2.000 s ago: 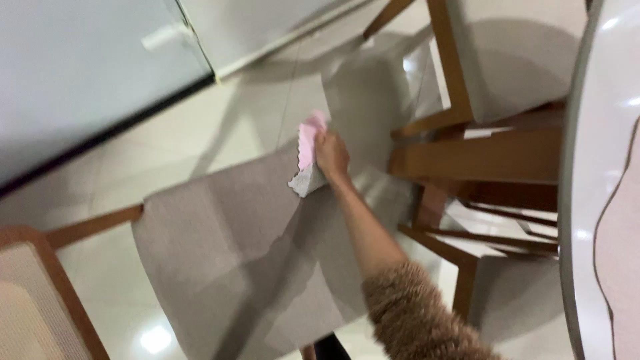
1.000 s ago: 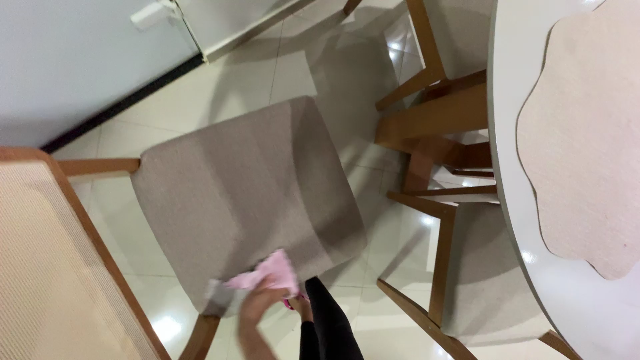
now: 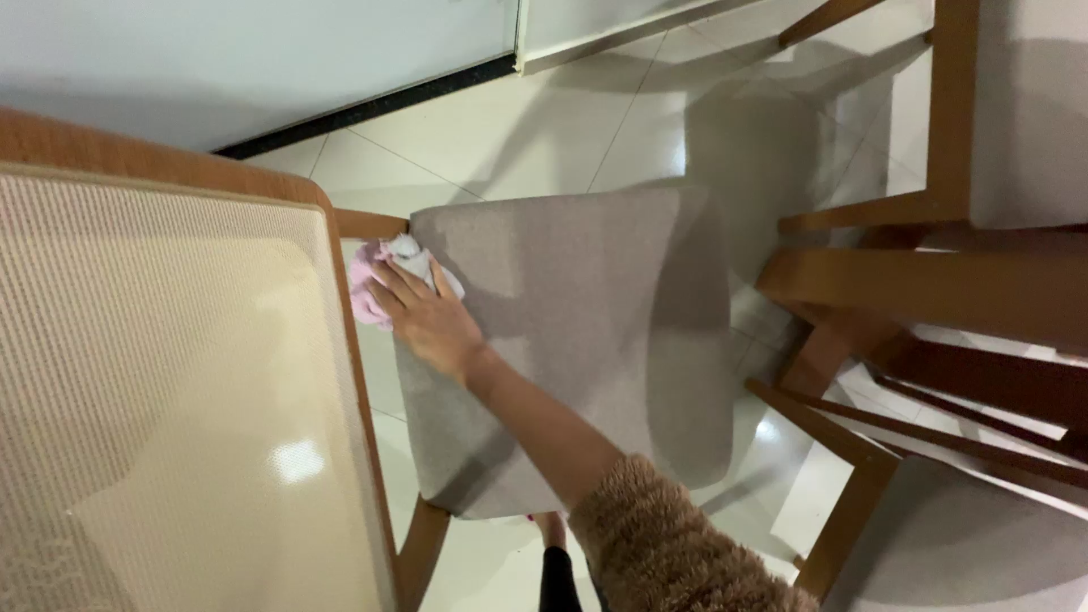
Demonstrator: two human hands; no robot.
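My right hand [image 3: 433,327] presses a crumpled pink and white cloth [image 3: 371,285] against the back left corner of a chair's grey-beige upholstered seat [image 3: 578,323]. Its fingers are spread over the cloth, and part of the cloth hangs past the seat edge beside the backrest. The thumb cannot be clearly made out. My forearm, in a fluffy brown sleeve [image 3: 671,544], reaches across the seat from the lower right. My left hand is out of view.
The chair's wood-framed mesh backrest [image 3: 170,357] fills the left. Other wooden chairs [image 3: 952,127] and a wooden table base [image 3: 918,293] stand at the right. A pale panel with a dark bottom edge [image 3: 374,106] lies beyond. A bare foot [image 3: 551,529] shows below the seat.
Two seconds ago the hand and cloth were at the seat's far edge; one second ago, at its near edge by the rear leg. Now they are at the far corner beside the backrest.
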